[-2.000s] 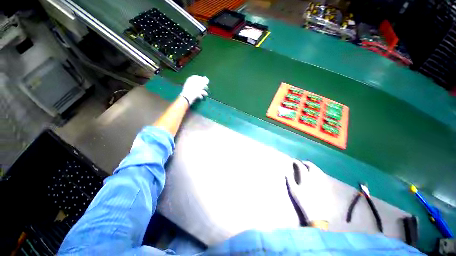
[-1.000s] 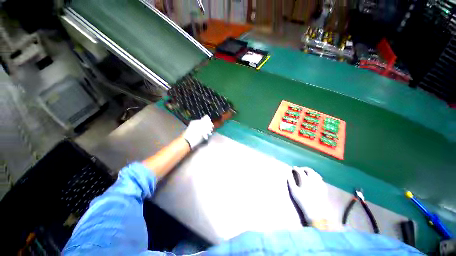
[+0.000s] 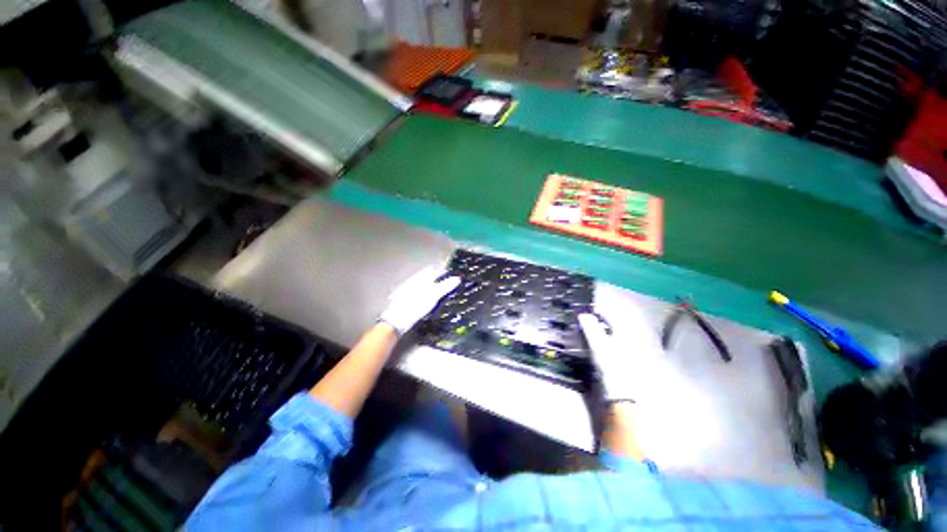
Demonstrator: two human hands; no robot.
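A black tray (image 3: 509, 312) with white dots lies on the silver metal sheet in front of me. My left hand (image 3: 418, 298), in a white glove, grips its left edge. My right hand (image 3: 613, 348), also gloved and washed out by glare, is at its right edge with the fingers against it. Whether a tool is still in the right hand cannot be told. Side cutters (image 3: 698, 324) lie open on the sheet to the right. The orange-red board tray (image 3: 599, 214) with rows of small green boards lies on the green conveyor belt beyond.
A blue tool with a yellow end (image 3: 826, 330) lies at the right on the green mat. A black bin (image 3: 62, 353) with dotted trays stands lower left. A sloping green conveyor (image 3: 249, 78) is upper left. Small dark trays (image 3: 447, 94) lie at the far side.
The black tray has come off the conveyor towards me onto the metal sheet. My left hand moved with it, and my right hand is now at its right edge. The view has also shifted.
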